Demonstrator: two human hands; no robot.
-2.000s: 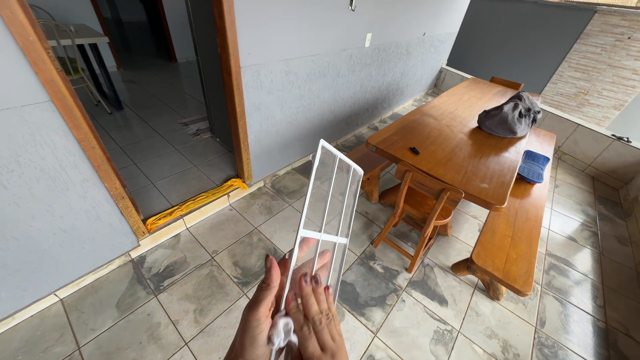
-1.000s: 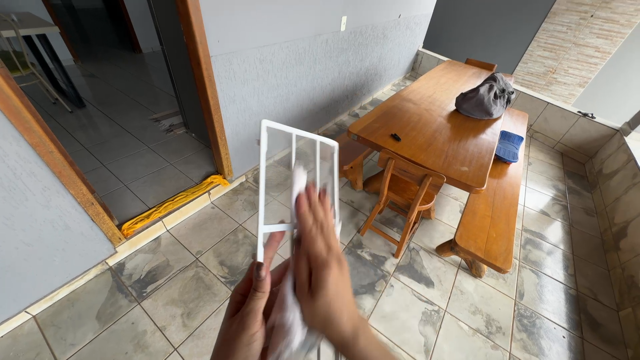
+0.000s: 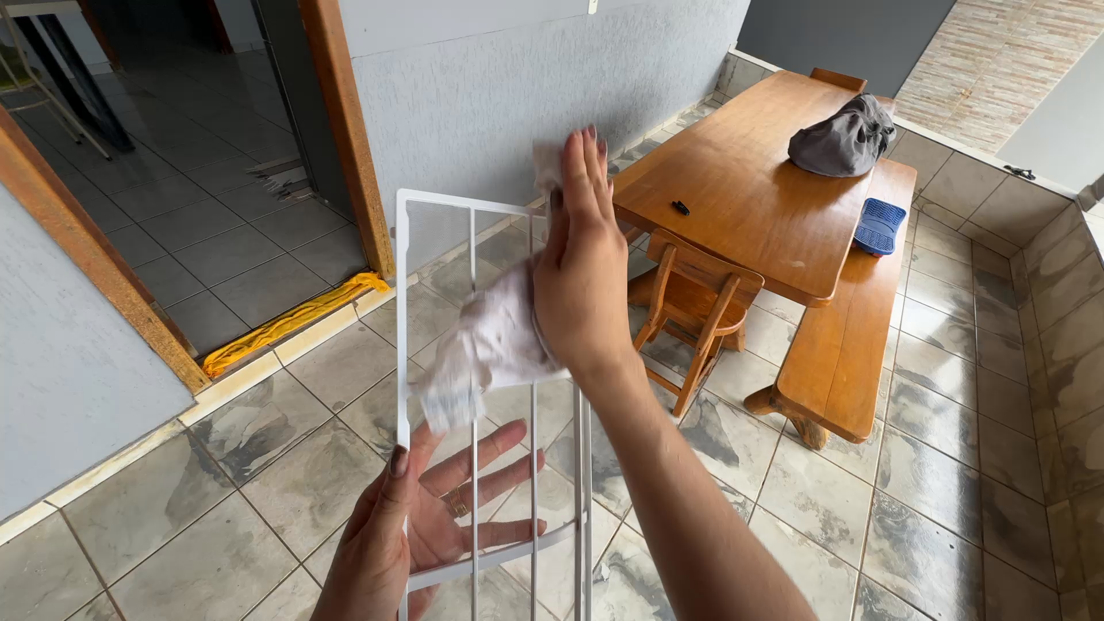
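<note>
A white-framed mesh panel with thin bars [image 3: 402, 302], perhaps an air filter, stands upright in front of me. My left hand [image 3: 431, 509] grips its left edge low down, the thumb on the near side and the fingers spread behind the mesh. My right hand [image 3: 586, 259] lies along the panel's right edge, near the top, fingers together and pointing up. It presses a crumpled white cloth [image 3: 504, 332] to the panel. The cloth hangs to the left across the bars, and a bit of it shows above at the fingertips.
Ahead right are a wooden table [image 3: 733, 172] with a grey cloth bag [image 3: 841, 142] and a small black object [image 3: 680, 207], a wooden chair [image 3: 703, 293], and a bench [image 3: 849, 345] bearing a blue plastic item [image 3: 880, 226]. A yellow cloth [image 3: 293, 323] lies along the doorway's sill.
The right hand and cloth have moved up to the panel's upper right edge. Two seconds ago both hands were together at its lower part. The panel now stands nearer and fills more of the view.
</note>
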